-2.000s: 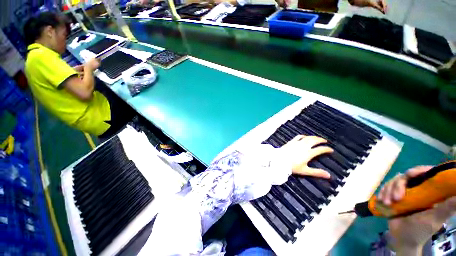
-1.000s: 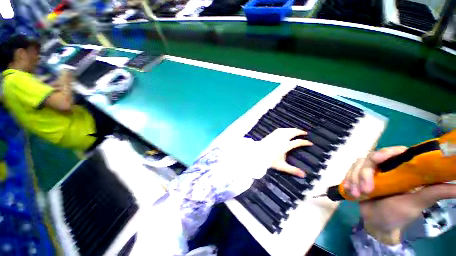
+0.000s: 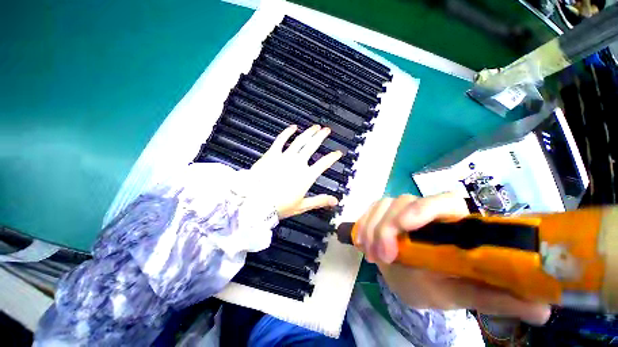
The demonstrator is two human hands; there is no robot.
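Observation:
Long black ribbed strips (image 3: 271,101) lie side by side on a white foam sheet (image 3: 387,146). My left hand (image 3: 295,169) rests flat on the strips, fingers spread, pressing from above. My right hand (image 3: 406,237) is closed around an orange electric screwdriver (image 3: 488,251). The screwdriver's black nose points left at the knobbed right ends of the strips, near the lower half of the row. The bit tip is close to one end; whether it touches cannot be told.
A white screw feeder (image 3: 501,183) with a small metal mechanism stands right of the sheet. A clear plastic bag (image 3: 508,91) with a label lies behind it. A teal mat (image 3: 88,101) extends left. The dark green conveyor (image 3: 427,27) runs beyond the pale edge.
The view has turned down and right onto the strips, bringing the feeder into view. The screwdriver has moved in to the strip ends. My left hand stays on the strips.

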